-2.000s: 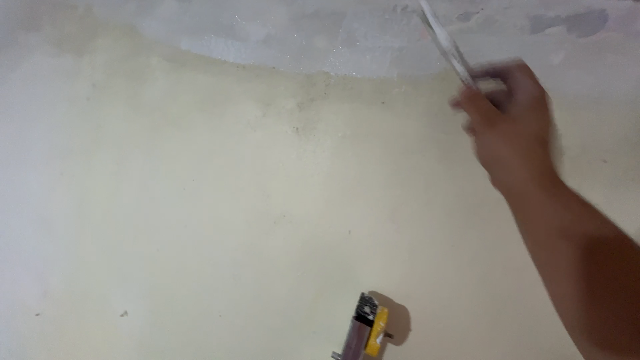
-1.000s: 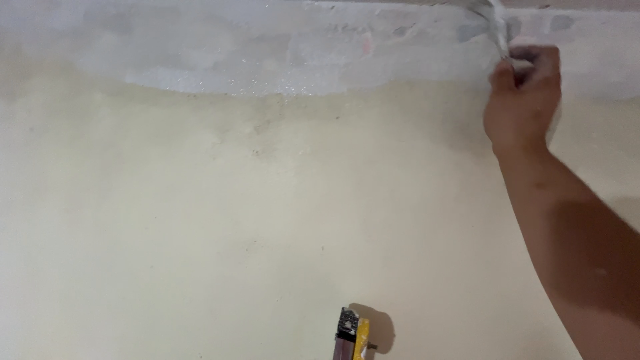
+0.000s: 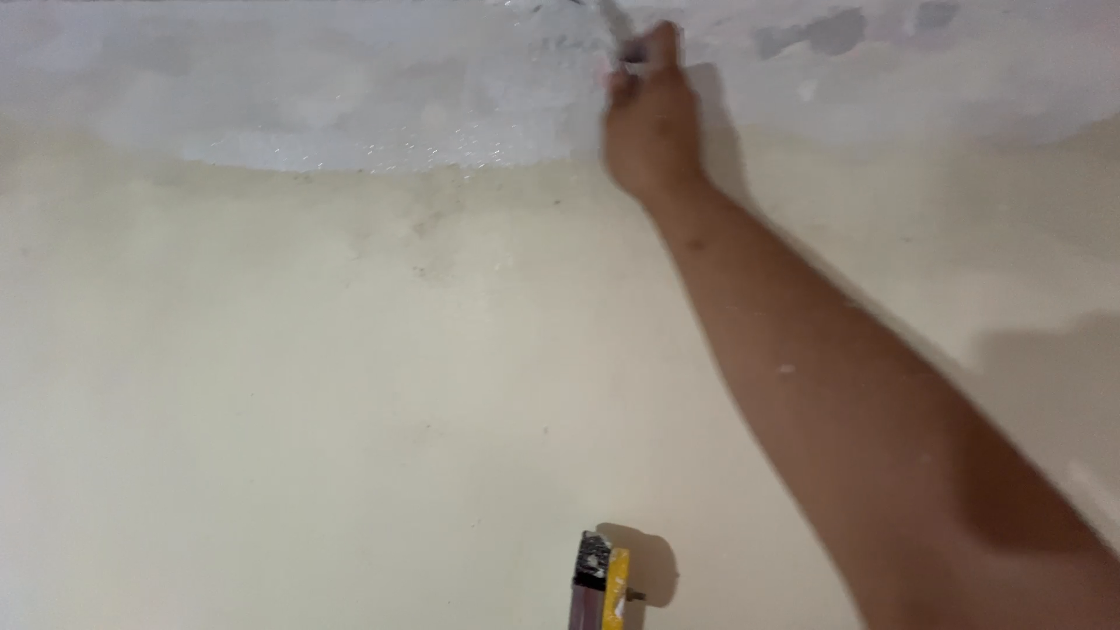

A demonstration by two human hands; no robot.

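Observation:
My right hand reaches up from the lower right and is closed on the handle of a paintbrush or similar slim tool. The tool is blurred and its working end is at the top edge of the view, so its kind is not certain. It lies over a greyish-white coated band on the wall, whose lower edge glistens as if wet. Below the band the wall is cream. My left hand is out of view.
At the bottom centre the black, paint-marked end of a tool or pole stands beside a yellow piece, casting a shadow on the wall. Grey patches mark the band at the upper right.
My right hand, still holding the slim tool, has moved left along the upper band of the wall. More of my forearm shows than two seconds ago.

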